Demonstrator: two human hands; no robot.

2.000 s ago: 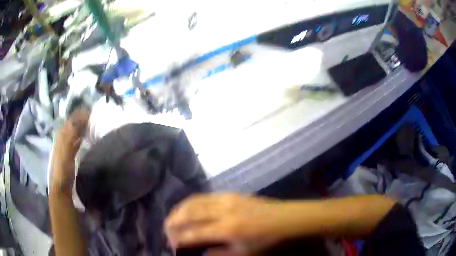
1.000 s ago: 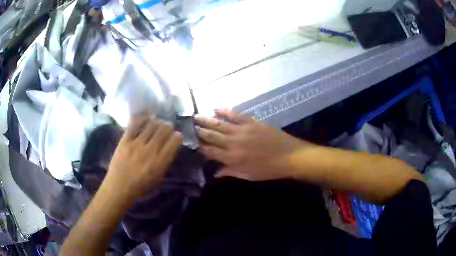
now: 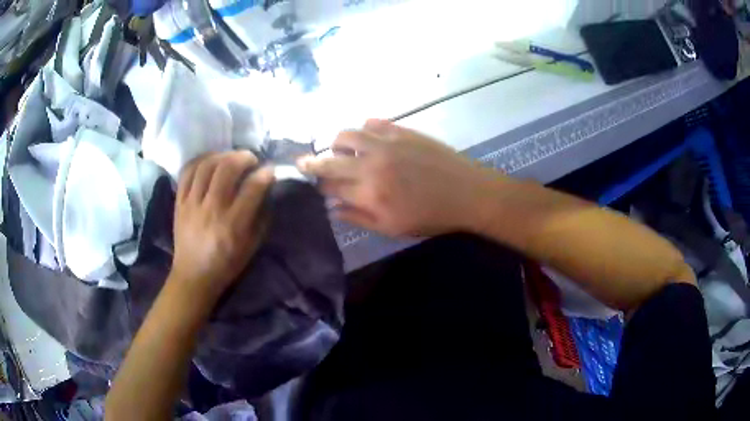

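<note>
A dark grey panel [image 3: 280, 263] hangs over the table's front edge, below a light grey panel [image 3: 185, 115] that lies bright under the lamp. My left hand [image 3: 220, 210] presses on the fabric at the panels' edge, fingers bent. My right hand [image 3: 391, 177] is just right of it, with thumb and fingertips pinching the fabric edge beside a small pale strip [image 3: 288, 171]. The presser foot area [image 3: 292, 62] is behind the hands, blurred by glare.
A heap of light grey pieces [image 3: 94, 197] lies at left. Yellow-green and blue snips [image 3: 551, 59] and a black flat rectangle [image 3: 629, 49] lie at the back right. A ruler edge [image 3: 567, 136] runs along the front. A blue crate [image 3: 658, 168] holds pieces at right.
Both hands have moved up toward the needle area with the fabric edge. The dark grey panel now lies more spread out below them. Earlier, my right hand was near the lap, away from the fabric edge.
</note>
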